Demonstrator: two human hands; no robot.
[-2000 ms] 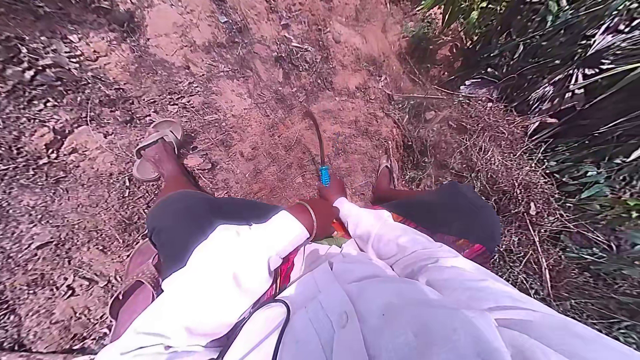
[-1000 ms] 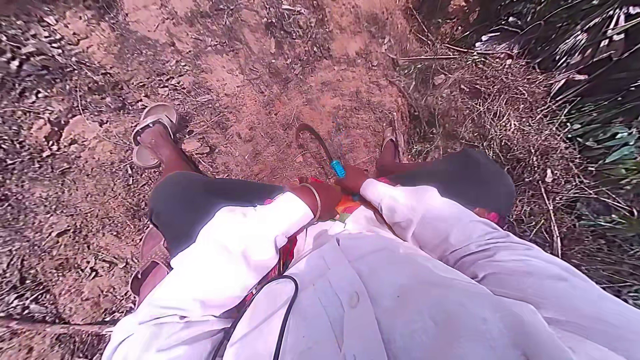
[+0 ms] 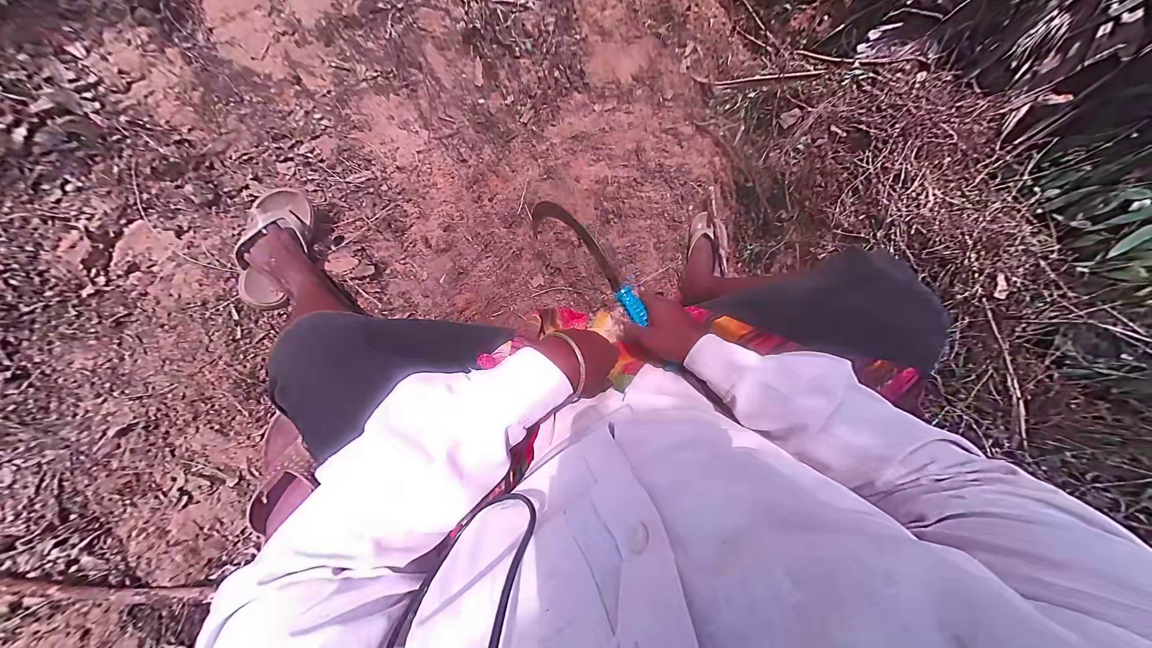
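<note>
A sickle [image 3: 589,241] with a dark curved blade and a blue handle points up and left over the ground. My right hand [image 3: 664,329] is closed around its handle. Close by on the left, my left hand [image 3: 589,362], with a bangle at the wrist, rests at my lap against a colourful patterned cloth [image 3: 742,333]. Its fingers are mostly hidden, so what it holds cannot be told. Both arms are in the sleeves of a white shirt [image 3: 630,531], with a black cord [image 3: 520,558] lying on it.
Reddish soil [image 3: 432,153] with dry leaves lies ahead. Dry twigs and brush [image 3: 936,180] are heaped at the right, beside green long-leaved plants [image 3: 1116,225]. A sandalled foot [image 3: 277,247] is at the left, another foot [image 3: 702,256] ahead right. A thin stick [image 3: 108,592] lies lower left.
The sickle pointed nearly straight ahead two seconds ago; its blade now leans to the left, still in my right hand. My left hand stays at my lap.
</note>
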